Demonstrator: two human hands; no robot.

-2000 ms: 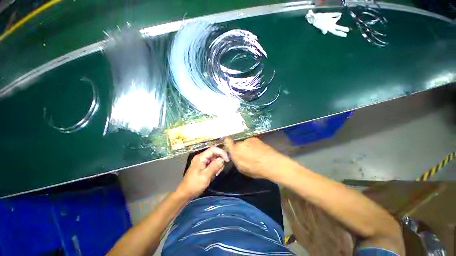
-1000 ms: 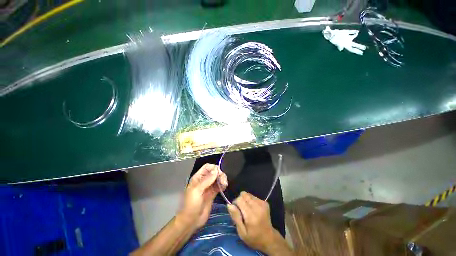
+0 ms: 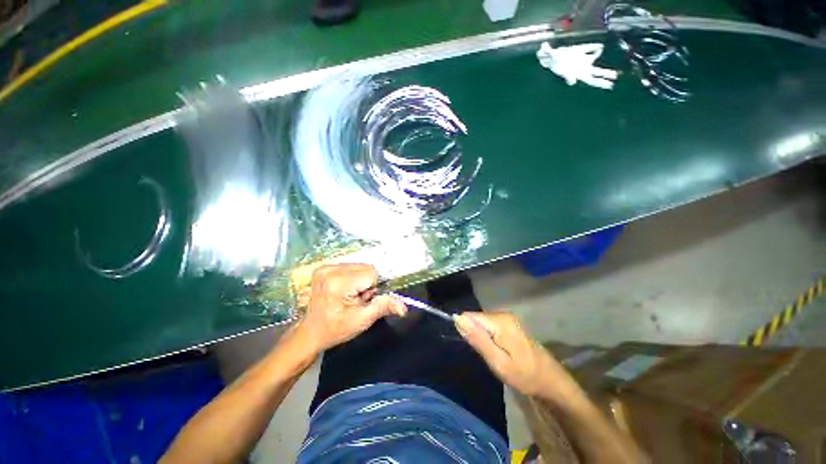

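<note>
My left hand is closed on one end of a thin, shiny wire, over the front edge of the yellow-tan pad. My right hand pinches the same wire to the right, over my lap. The piece runs nearly straight between the two hands. Its ends are hidden in the fingers. Beyond the pad lie a dark, silvery coil, a pale C-shaped bundle of clear tubing touching it, and a straight, glassy bundle to the left.
Thin silvery arcs lie at far left. White gloves and dark loops of wire lie at upper right. Blue bins stand below the table's front edge. Brown cartons stand at lower right.
My hands have moved from over my lap up towards the pad, my left hand now covering part of it. The piece, curved one second ago, is now nearly straight between them.
</note>
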